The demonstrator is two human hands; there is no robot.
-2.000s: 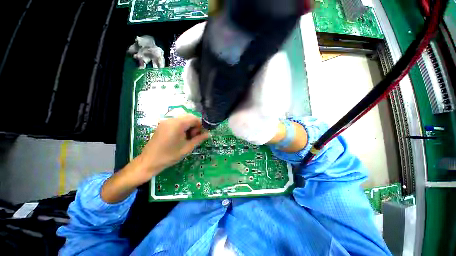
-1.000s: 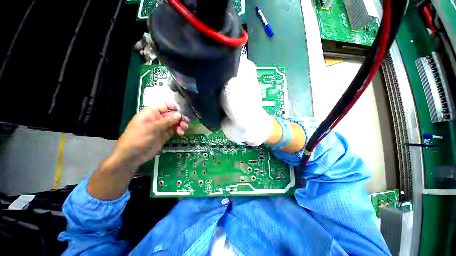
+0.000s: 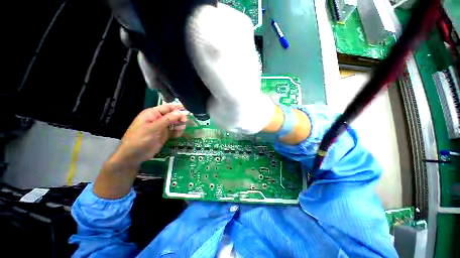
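Note:
A large green circuit board with white edge lines lies flat in front of me. My right hand, in a white glove, is wrapped around a thick black electric screwdriver, whose nose points down at the board's upper middle. The tip is hard to make out. My bare left hand is over the board's left side, thumb and fingertips pinched together just left of the screwdriver nose. Whether a screw is between them is too small to tell. The gloved hand and the tool hide the board's upper left part.
A blue marker pen lies on the green bench mat beyond the board. Boards with heatsinks stand at the upper right. A black and red cable hangs over my right forearm. Black crates fill the left.
The screwdriver has moved from the board's middle up and left, with the gloved hand now plainer in view. My left hand has moved up and left, its fingertips still pinched.

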